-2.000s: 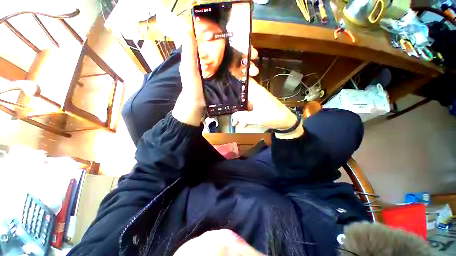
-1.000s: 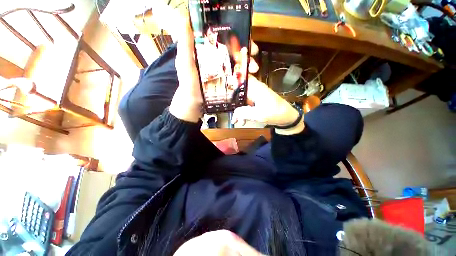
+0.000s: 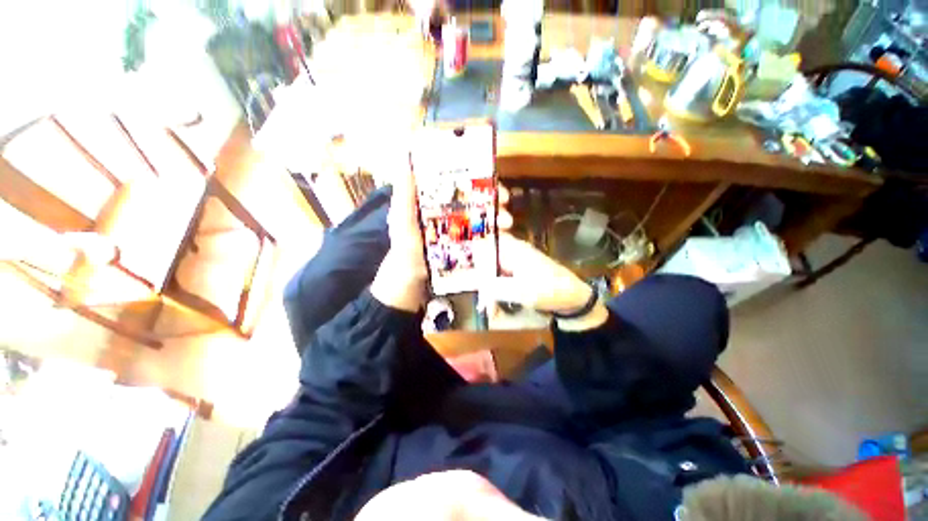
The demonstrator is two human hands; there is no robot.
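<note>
The smartphone (image 3: pixel 457 209) is upright above the lap, its screen facing me. The screen is bright, with small coloured picture tiles in its middle and pale areas above and below. My left hand (image 3: pixel 403 239) holds the phone along its left edge; the hand is washed out by glare. My right hand (image 3: pixel 517 267) is at the phone's right edge, with fingertips showing beside it and the rest partly hidden behind the phone. A thin black wristband (image 3: pixel 578 305) is on my right wrist.
A wooden table (image 3: pixel 570 150) holds a red can (image 3: pixel 454 49), hand tools, pliers (image 3: pixel 670 140) and a kettle (image 3: pixel 705 83). A wooden chair (image 3: pixel 168 239) stands left. A white box (image 3: pixel 728 263) is under the table. A keypad device (image 3: pixel 90 490) is lower left.
The view has tilted up, so more of the table shows and the phone sits lower. The screen changed from a face, then a dark picture of a standing figure, to a bright page of tiles.
</note>
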